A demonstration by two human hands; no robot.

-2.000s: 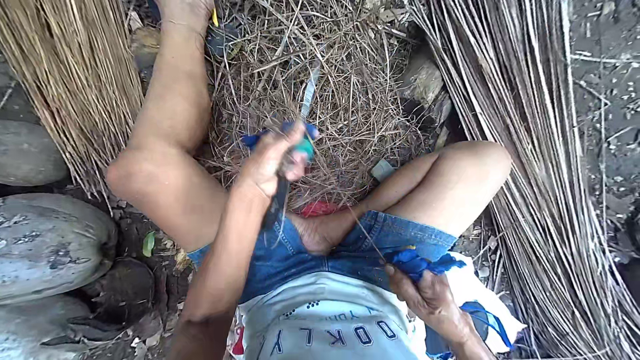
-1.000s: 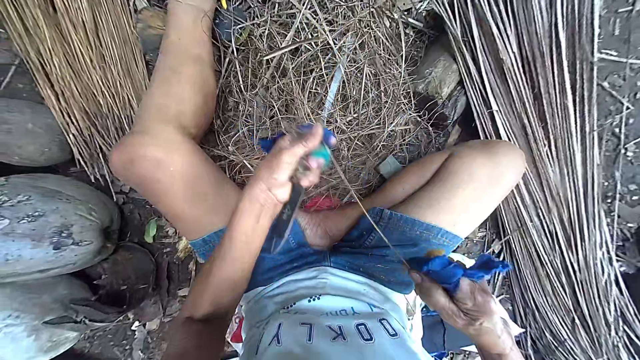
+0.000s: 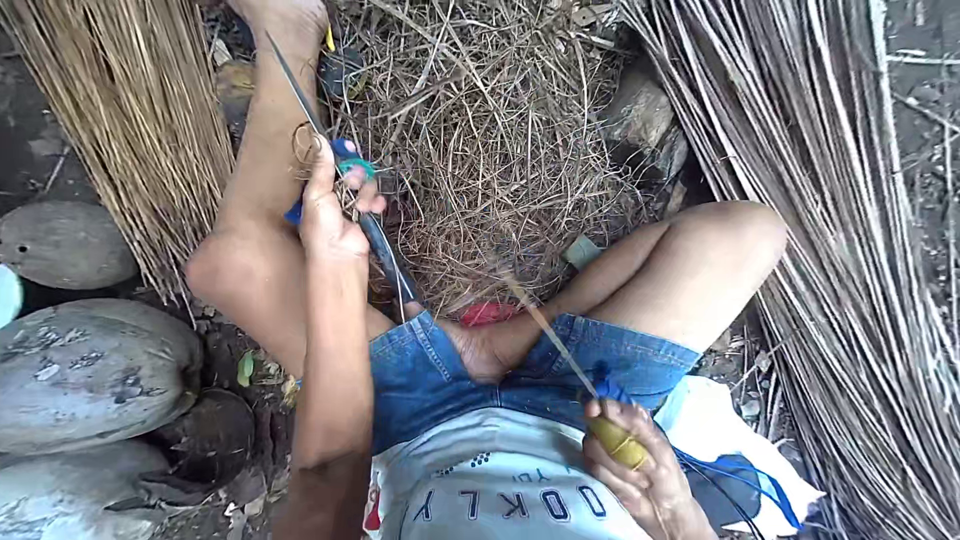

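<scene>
My left hand (image 3: pixel 330 202) grips a long knife, its narrow metal blade (image 3: pixel 291 79) pointing up over the lower leg and its dark handle (image 3: pixel 386 255) reaching down toward the denim shorts. Blue and green wrappings show at the fingers. A thin curled shaving (image 3: pixel 304 142) lies by the thumb. My right hand (image 3: pixel 637 457) is closed around the lower end of a slender, pale brown stick (image 3: pixel 555 337), whose far tip is blurred. A yellow banded piece (image 3: pixel 619 442) shows among the fingers; whether it is a wrap or a handle is unclear. Blue material (image 3: pixel 611 390) sits beside it.
A heap of thin shavings (image 3: pixel 495 150) lies between the legs. Bundles of thin sticks stand at the left (image 3: pixel 142 120) and right (image 3: pixel 802 225). Coconuts (image 3: pixel 97 375) rest at the lower left. White fabric (image 3: pixel 712 427) and blue cord (image 3: pixel 776 495) lie beside the right hand.
My left hand has moved up and left with the knife, whose blade earlier pointed over the shavings. The thin strip that earlier ran between the hands now stands apart from the left hand.
</scene>
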